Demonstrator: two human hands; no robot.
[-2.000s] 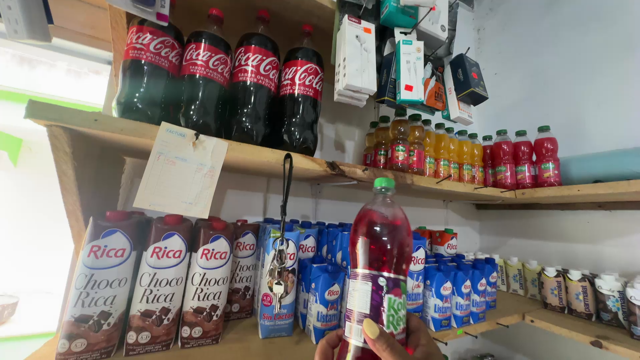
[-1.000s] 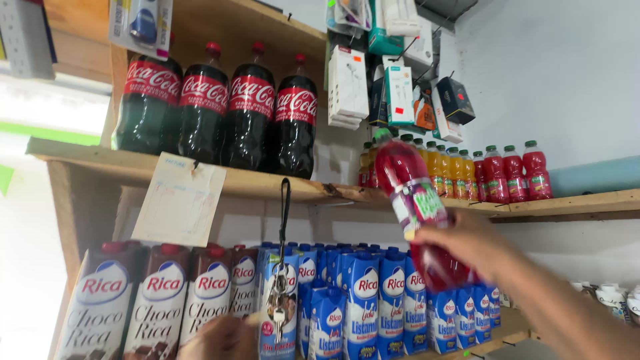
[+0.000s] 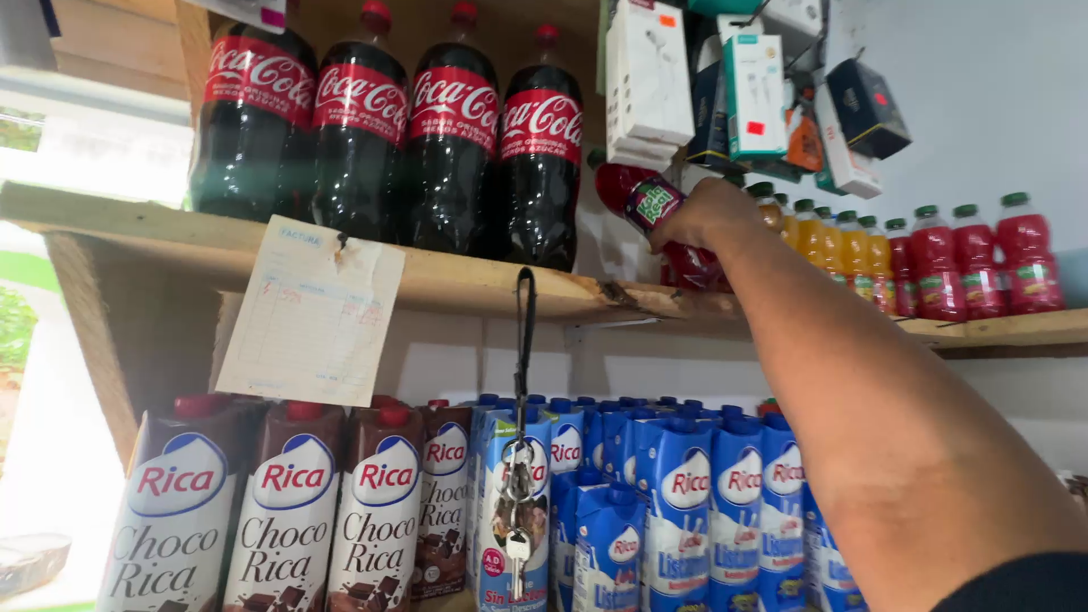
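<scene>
My right hand (image 3: 701, 217) grips a plastic bottle of red drink (image 3: 625, 189) around its middle, tilted with its green cap toward the upper left. The bottle is over the upper shelf, just right of several large Coca-Cola bottles (image 3: 455, 127), and its base is near the shelf edge. Behind my wrist stand small bottles of orange drink (image 3: 833, 242) and small bottles of red drink (image 3: 1028, 255). My left hand is out of view.
Boxed earphones (image 3: 650, 76) hang above my hand. A handwritten paper slip (image 3: 310, 314) is pinned to the upper wooden shelf (image 3: 459, 276). Keys (image 3: 517, 548) hang from a black strap before the milk cartons (image 3: 680, 510). Chocolate milk cartons (image 3: 293, 510) stand at lower left.
The red drink bottle, upright before the lower shelf two seconds ago, has moved up to the upper shelf and is tilted. My left hand has left the view.
</scene>
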